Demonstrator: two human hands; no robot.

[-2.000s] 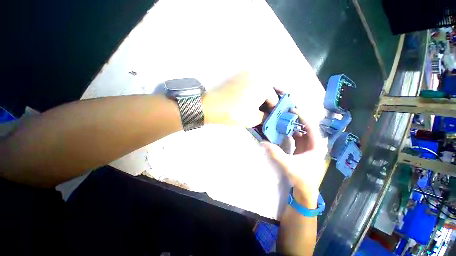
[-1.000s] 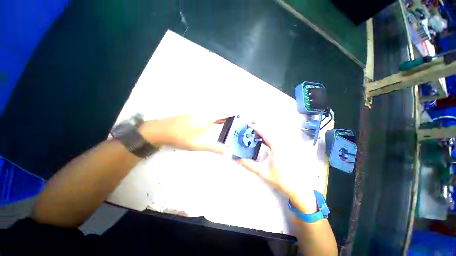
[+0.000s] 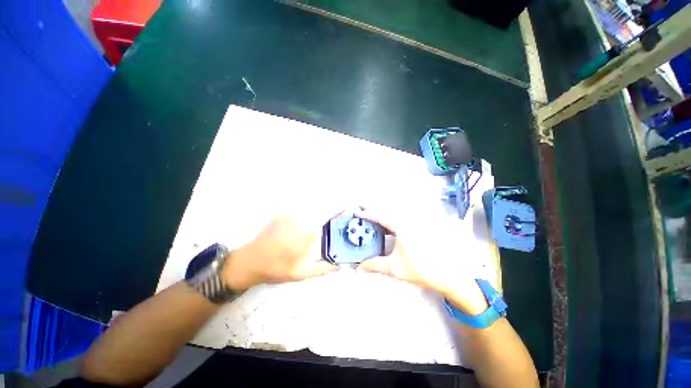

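Observation:
A blue-grey back cover with plug point(image 3: 354, 236) faces up at the middle of the white work sheet point(image 3: 250, 167), with a dark strip along its left edge. My left hand point(image 3: 282, 250) holds its left side and my right hand point(image 3: 405, 259) holds its right side. The fingers hide the edges, so I cannot tell whether the halves are fully closed. At the sheet's right edge stands an open housing point(image 3: 434, 158) with green board edge and black inner part point(image 3: 456, 149). A loose plug cover point(image 3: 458, 192) lies beside it. Another unit point(image 3: 513, 224) shows its plug face, with green behind.
The dark green bench point(image 3: 318, 68) surrounds the sheet. A cream-painted frame point(image 3: 539, 91) and dark conveyor stand at the right. A large blue bin point(image 3: 45, 91) is at the left, with a red object point(image 3: 125, 23) behind it. A thin pale scrap point(image 3: 248, 87) lies on the bench.
The view has shifted. The held cover has turned from side-on to face up, and both hands are now around its opposite sides. The units at the sheet's right edge stay there.

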